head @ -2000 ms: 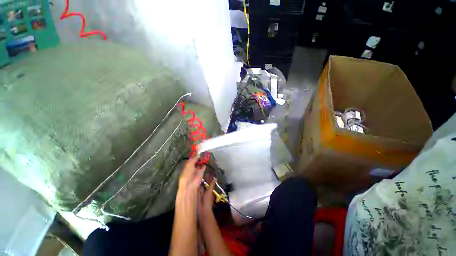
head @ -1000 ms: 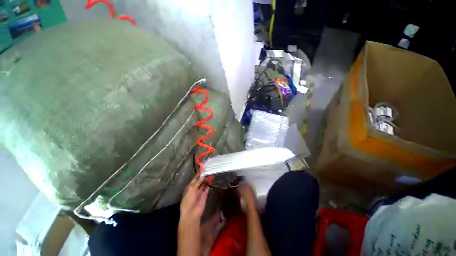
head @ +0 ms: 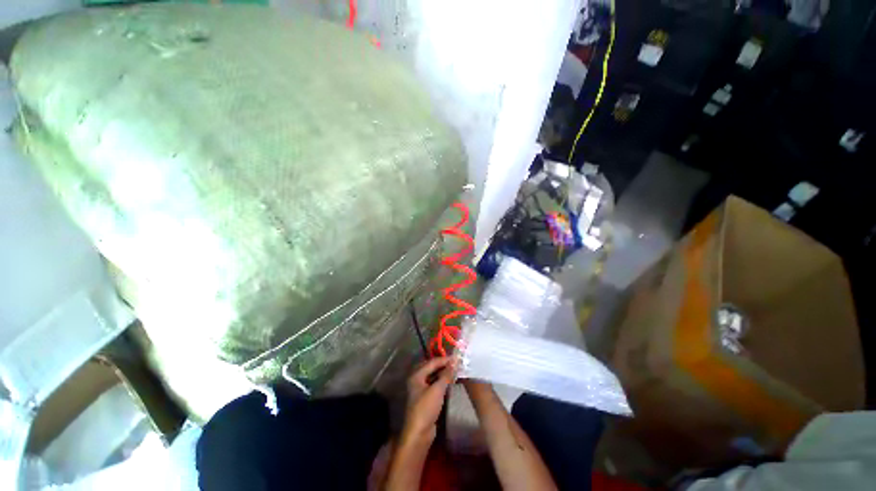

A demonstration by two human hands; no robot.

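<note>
A whitish ribbed air-column bag (head: 543,365) stretches to the right above my lap. My left hand (head: 428,384) is closed at its left end, where the red coiled hose (head: 459,278) comes down; a thin dark rod (head: 420,328) sticks up beside the fingers. My right hand (head: 476,391) is under the bag's left part; its fingers are hidden by the bag, so its grip cannot be told. More whitish ribbed plastic (head: 522,295) lies behind the bag.
A huge pale green sack (head: 279,182) with white cords (head: 360,307) fills the left. An open carton (head: 692,355) stands right, another (head: 82,398) lower left with clear plastic. A scrap pile (head: 557,225) lies ahead, before black boxes (head: 711,86). Part of a person's clothing (head: 816,460) shows lower right.
The view has shifted. The bag now tilts down to the right and looks wider. My right hand has moved left, under the bag, close to my left hand. The brass-coloured piece seen earlier is out of sight.
</note>
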